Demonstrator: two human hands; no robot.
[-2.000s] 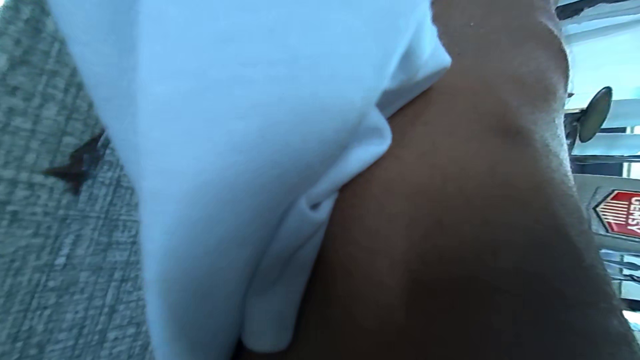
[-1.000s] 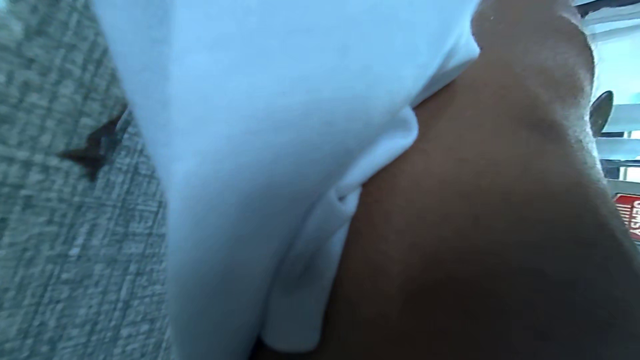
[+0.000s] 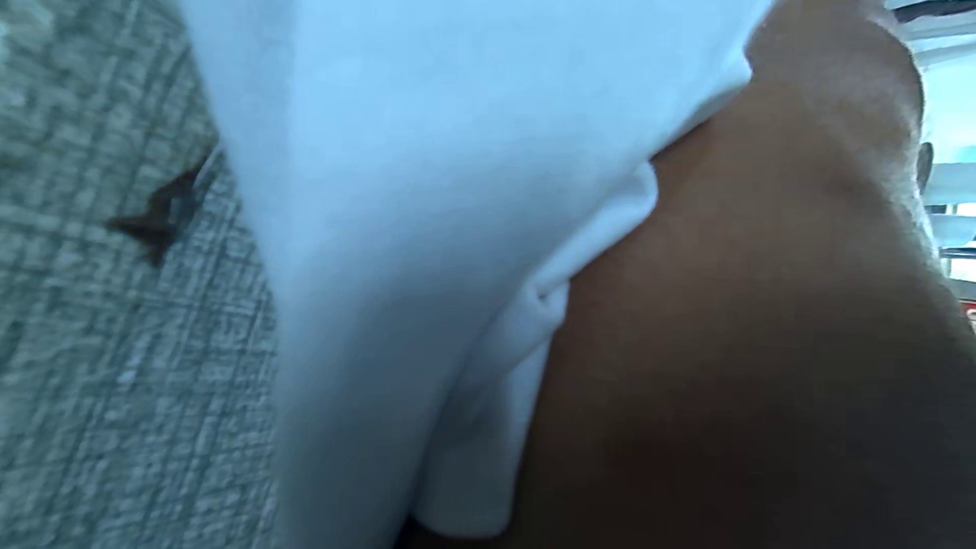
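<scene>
White cloth (image 3: 427, 152), with folds along its lower right edge, fills the middle of the head view very close to the camera. Against its right side lies bare skin (image 3: 724, 320), part of a person's body or limb; which part it is I cannot tell. Neither my left hand nor my right hand can be made out, so what they hold or touch is hidden.
A grey-green woven-textured surface (image 3: 137, 396) spans the left side. A small dark brown pointed thing (image 3: 160, 217) shows against it, beside the cloth. At the right edge are bright, pale background shapes (image 3: 949, 183) and a sliver of something red (image 3: 970, 307).
The view has shifted, so the cloth and skin sit farther right in it. The red sign with writing and the dark round thing at the right edge are now mostly out of sight.
</scene>
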